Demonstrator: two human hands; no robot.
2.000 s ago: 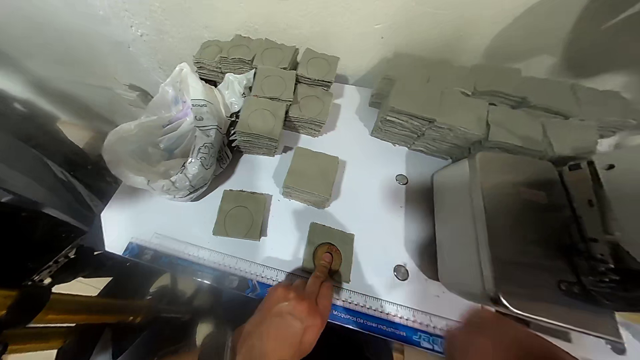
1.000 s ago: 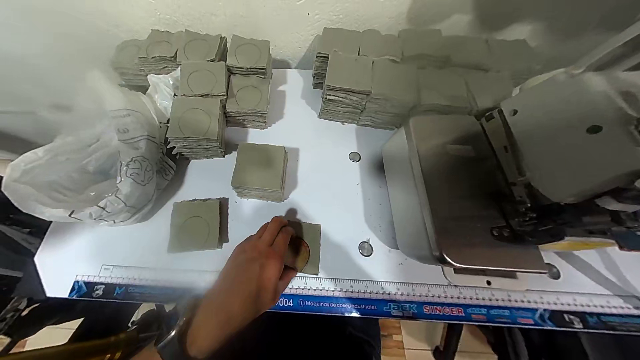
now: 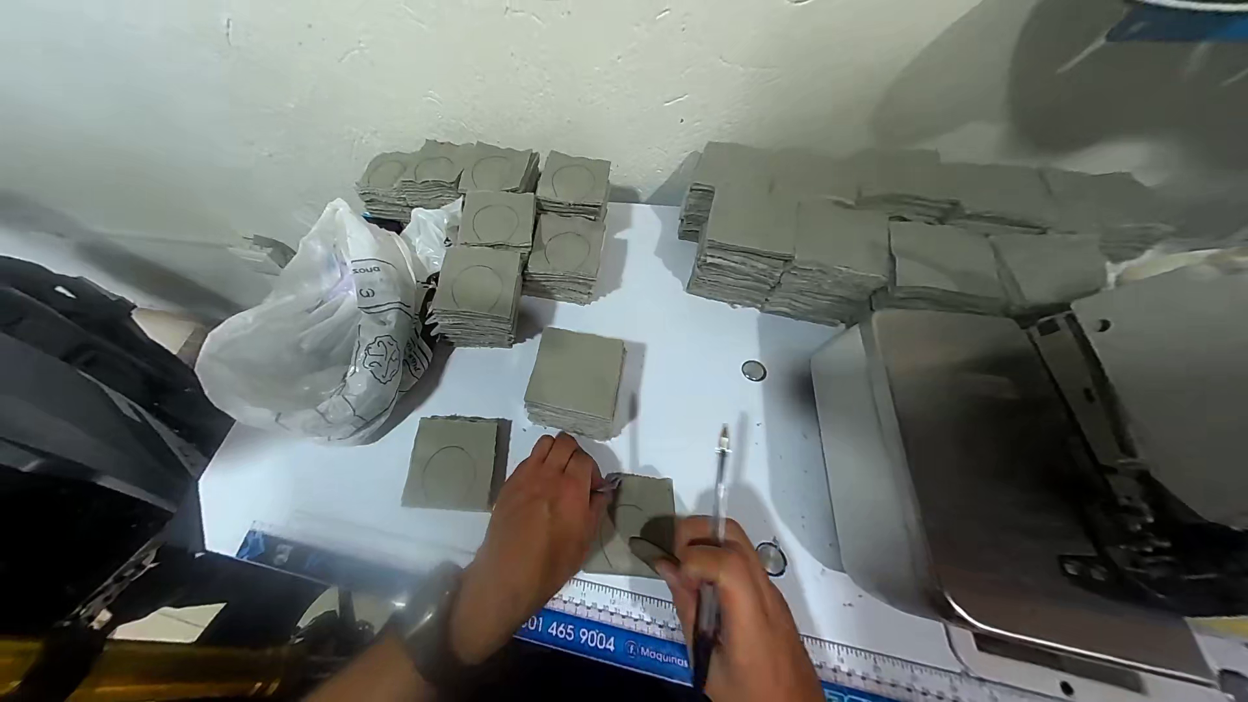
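Observation:
Low in the head view, my left hand (image 3: 546, 502) touches the upper left edge of a grey-green fabric square (image 3: 639, 497), which bears part of a drawn circle. My right hand (image 3: 741, 604) holds a clear-barrelled ballpoint pen (image 3: 721, 487), tip upward, and pinches a dark round disc (image 3: 655, 554) tilted over the square. A square with a drawn circle (image 3: 450, 463) lies left of my left hand. Behind my hands stands a stack of unmarked squares (image 3: 575, 375).
Stacks of circle-marked squares (image 3: 478, 288) and a white plastic bag (image 3: 322, 341) stand at the left. More stacks (image 3: 848, 244) line the wall at the right, beside an industrial sewing machine (image 3: 1004, 468). A printed ruler strip (image 3: 624, 634) runs along the front edge.
My right hand with the pen has come to the square. The round disc, earlier flat on the square under my left fingers, is now tilted in my right hand. The view has shifted.

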